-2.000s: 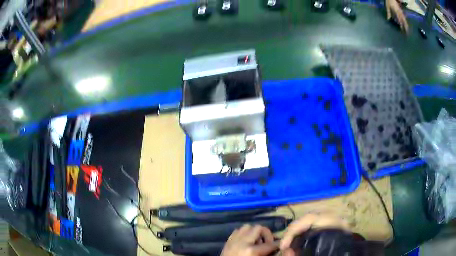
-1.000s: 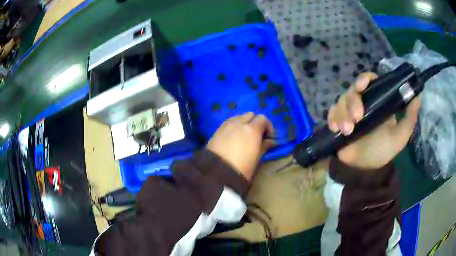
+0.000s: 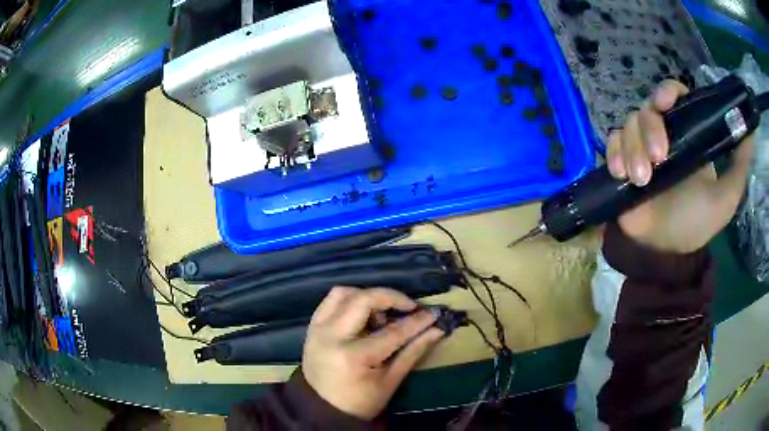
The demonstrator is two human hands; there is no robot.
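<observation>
Several long black strips lie side by side on the tan board; one of them (image 3: 261,341) is nearest me, and another strip (image 3: 312,286) lies behind it. My left hand (image 3: 362,345) is on the right end of the nearest strip, with its fingertips pinched at a small dark part there; the part is mostly hidden. My right hand (image 3: 674,185) holds the black electric screwdriver (image 3: 624,181) raised at the right. Its bit points left and down, apart from the strips. Thin black wires (image 3: 497,328) trail from the strips' right ends.
The blue tray (image 3: 405,209) holds small round black caps (image 3: 449,93) and the white-grey screw feeder (image 3: 287,151). A grey dotted sheet (image 3: 620,50) with black parts is at upper right, beside a clear plastic bag (image 3: 750,219). A black printed sheet (image 3: 110,194) bearing strips is at left.
My left hand has moved from the blue tray down to the end of the nearest strip. My right hand still holds the screwdriver, picked up since the oldest frame. The view has shifted.
</observation>
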